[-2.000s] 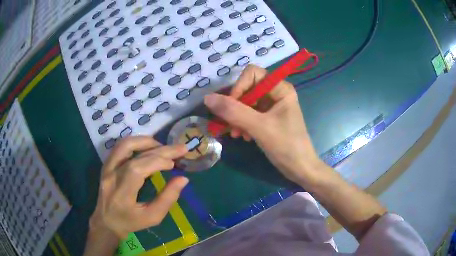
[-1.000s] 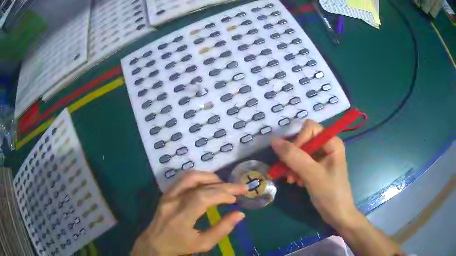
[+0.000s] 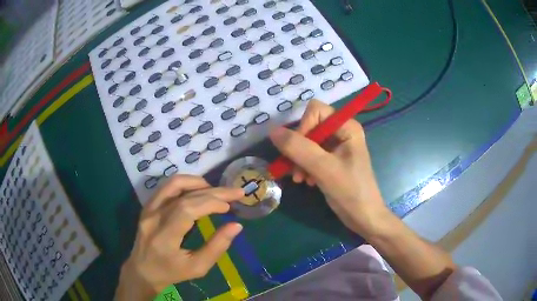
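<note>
The round silver test fixture (image 3: 268,203) lies on the green mat below the component board (image 3: 221,126). A small pale-faced element (image 3: 251,188) sits on its brass-coloured centre, over the cross-shaped slots. My left hand (image 3: 182,226) holds nothing; its index fingertip is at the element's left edge, and its thumb is apart, below. My right hand (image 3: 338,161) holds the red test probe (image 3: 347,110) in a pen-like grip, slanting, with its lower end at the fixture's upper right edge. The probe's fine tip is too small to tell.
Another component board (image 3: 44,223) lies at the left, and more boards (image 3: 35,53) at the upper left. A dark cable (image 3: 438,76) curves across the right side of the mat. Yellow tape (image 3: 222,261) and blue tape (image 3: 250,250) mark the mat near its front edge.
The camera view has shifted since the earlier frames. Relative to the fixture, both hands, the probe and the element stay in nearly the same place.
</note>
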